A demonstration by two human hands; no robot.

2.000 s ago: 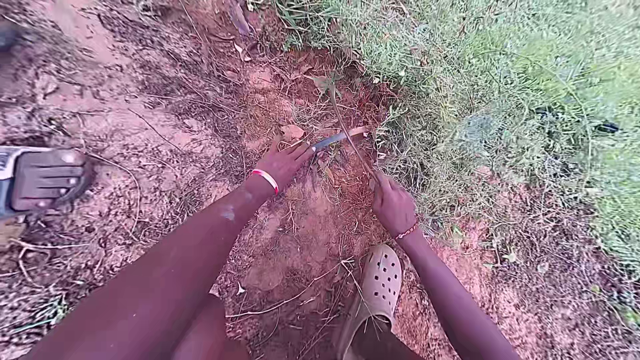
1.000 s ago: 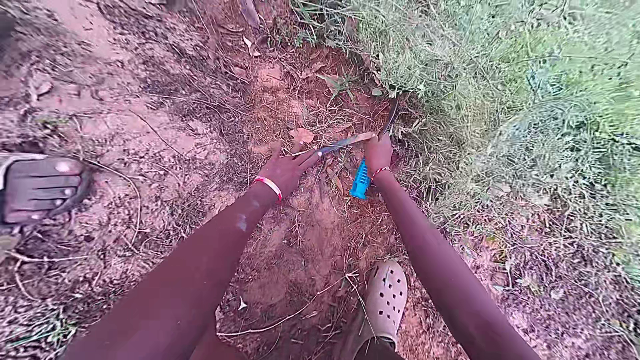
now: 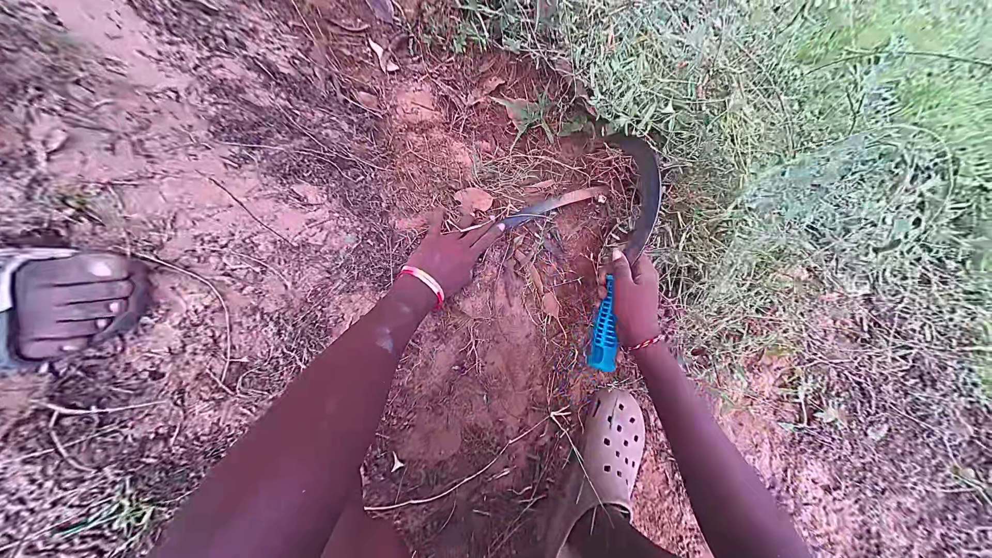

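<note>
My right hand (image 3: 637,298) is closed around a sickle, right of centre. Its dark curved blade (image 3: 649,190) rises from my fingers and bends left beside the grass; the blue ridged handle (image 3: 603,333) shows below them. My left hand (image 3: 449,260) is low over the soil, palm down, fingers spread. Its fingertips meet the near end of a narrow flat strip (image 3: 542,208), bluish near the hand and tan at the far end. Whether the fingers grip it cannot be made out. The strip's far end lies left of the blade, apart from it.
Dense green grass (image 3: 744,101) borders the reddish soil at the right. My foot in a beige perforated clog (image 3: 616,442) stands below my right hand. Another person's sandalled foot (image 3: 74,302) is at the left edge. Dry leaves, roots and twigs lie about.
My right hand has moved down, away from the strip's far end where it was one second ago. More of the curved blade shows now. My left hand has stayed by the strip's near end.
</note>
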